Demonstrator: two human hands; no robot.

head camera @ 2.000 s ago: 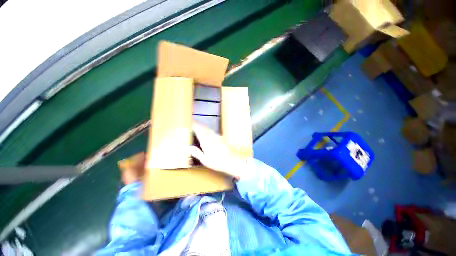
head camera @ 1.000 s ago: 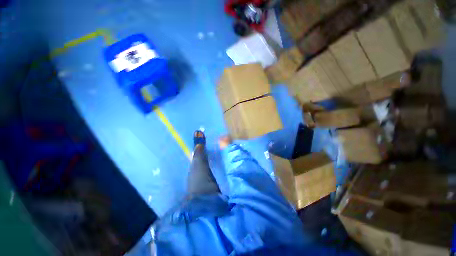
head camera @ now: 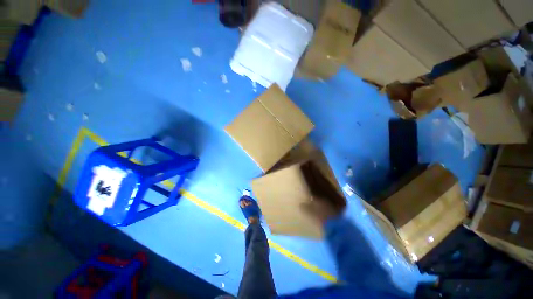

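Note:
A tan shipping carton [head camera: 280,201] is tilted in front of me, with a dark opening on its right side. My right hand [head camera: 317,210] is blurred and lies on the carton at the edge of this opening, gripping it; the fingers are not clear. The blue sleeve comes from the lower right. A closed tan carton [head camera: 270,127] stands on the floor just beyond, partly covered by the tilted one. My left hand is not in view.
A blue stool [head camera: 125,184] stands on the left by a yellow floor line. A white sheet or foam block [head camera: 273,44] lies beyond the cartons. An open carton [head camera: 429,210] and a dark object [head camera: 403,146] are at the right, near stacked cartons [head camera: 508,193]. My foot [head camera: 249,207] shows below.
The view has swung from the green bench to the floor cartons. The carton with dark boxes is out of view. My right hand has gone from beside the floor cartons onto a tilted carton.

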